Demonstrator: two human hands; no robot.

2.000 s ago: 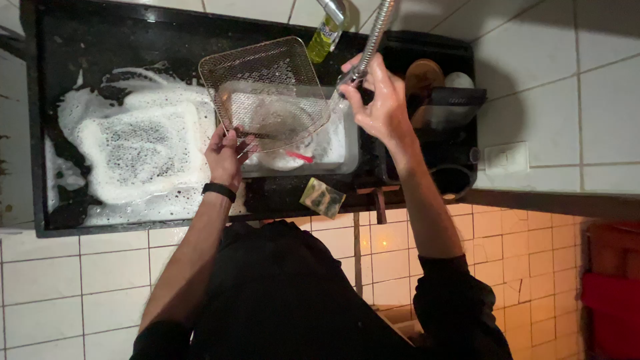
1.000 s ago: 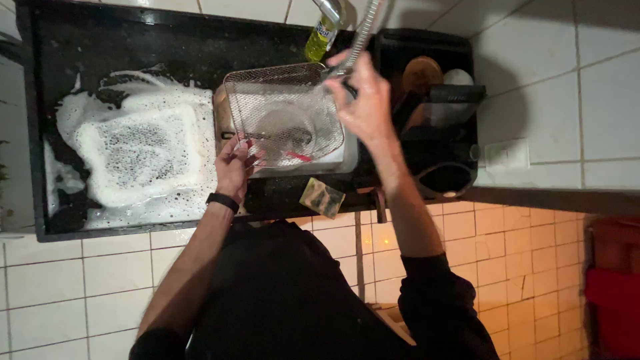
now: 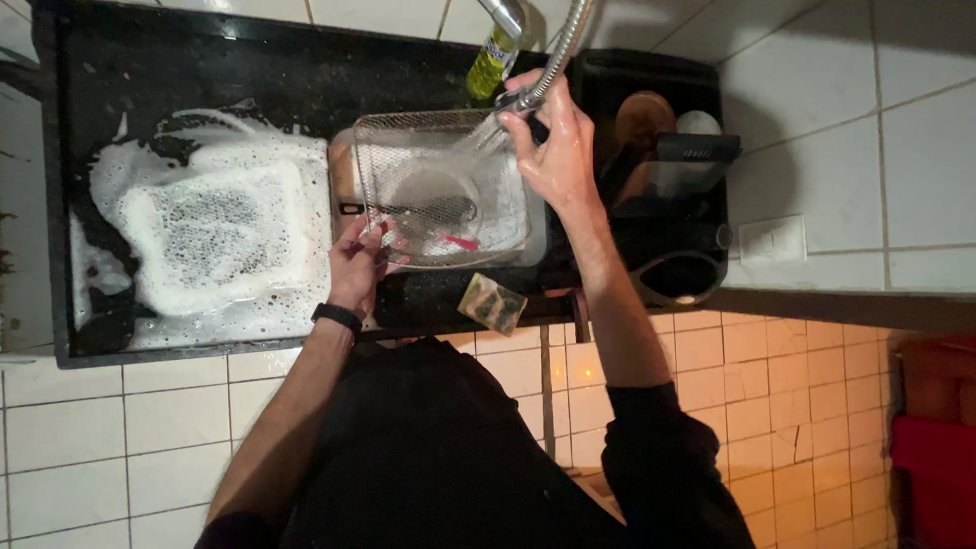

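Observation:
My left hand (image 3: 360, 259) grips the lower left rim of a wire mesh basket (image 3: 427, 126), held over a sink basin (image 3: 536, 236). My right hand (image 3: 560, 145) is closed around a spray head (image 3: 515, 99) on a flexible metal hose (image 3: 566, 42), above the basket's upper right corner. Water sprays from it into the mesh. Through the mesh show a round bowl or lid, a dark utensil and a red-handled item (image 3: 461, 242). Left of the basin, thick foam covers a rectangular mesh piece (image 3: 217, 232).
A two-sided sponge (image 3: 492, 305) lies on the near edge of the black counter (image 3: 290, 65). A bottle of green dish soap (image 3: 488, 69) stands behind the basin. At right are a dark rack (image 3: 595, 76), a brown round item (image 3: 646, 118) and a black-handled container (image 3: 698, 147).
The mesh basket has come lower and a little right, now lying flatter over the basin. My left hand moved with it. The spray head stays in my right hand.

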